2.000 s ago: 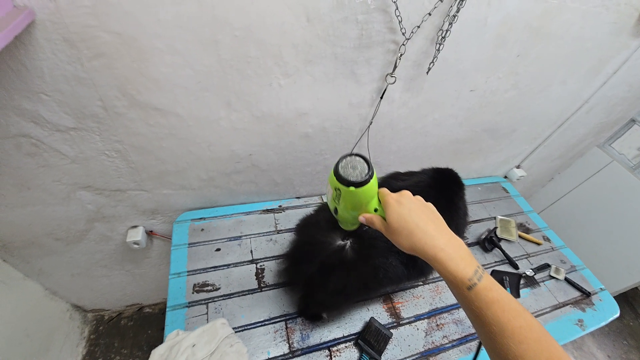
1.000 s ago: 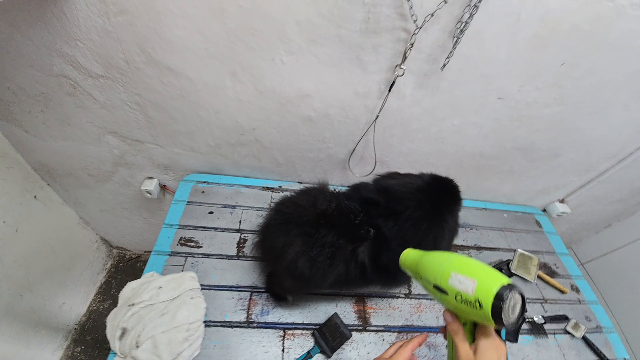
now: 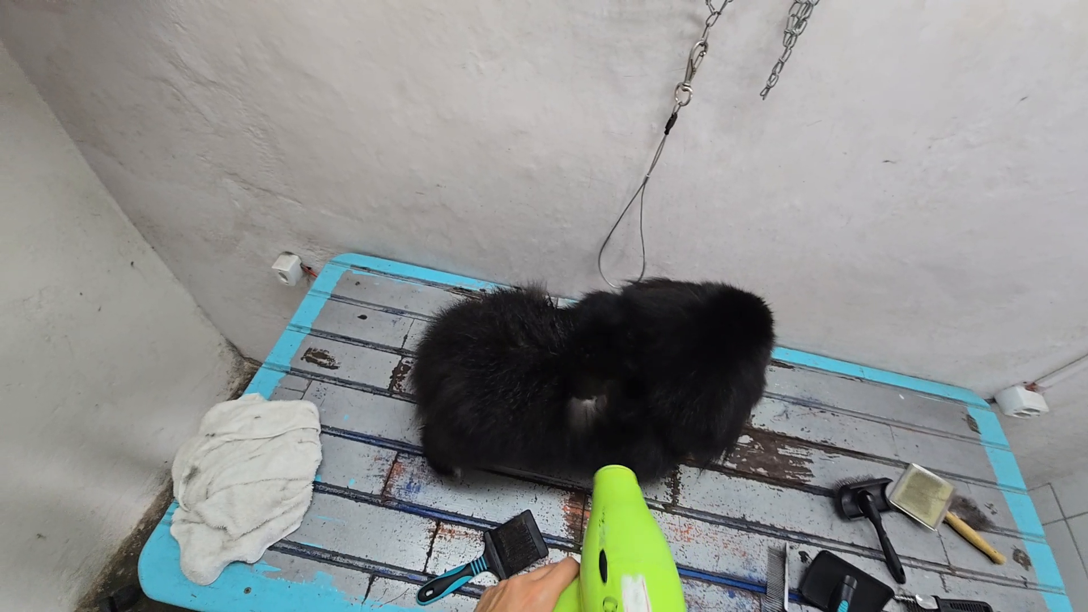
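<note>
A black, long-haired animal [image 3: 586, 382] lies on the grooming table; its face is not distinguishable, and a pale patch shows at its middle. At the bottom edge, my left hand [image 3: 531, 586] is closed round the handle of a lime green hair dryer [image 3: 629, 544], mostly cut off by the frame. The dryer's nozzle points at the animal's near side. My right hand is out of view. A slicker brush with a black and blue handle [image 3: 516, 544] lies just left of my left hand.
A crumpled white cloth [image 3: 246, 484] lies at the left of the blue-edged table [image 3: 926, 387]. At right lie a wooden-handled slicker brush [image 3: 922, 495], other black brushes [image 3: 875, 510] and a metal comb [image 3: 776, 578]. A wire loop [image 3: 642, 204] hangs from a chain behind the animal.
The dryer has moved from above the animal to its near side, and its handle has passed from my right hand to my left. My right hand has left the view.
</note>
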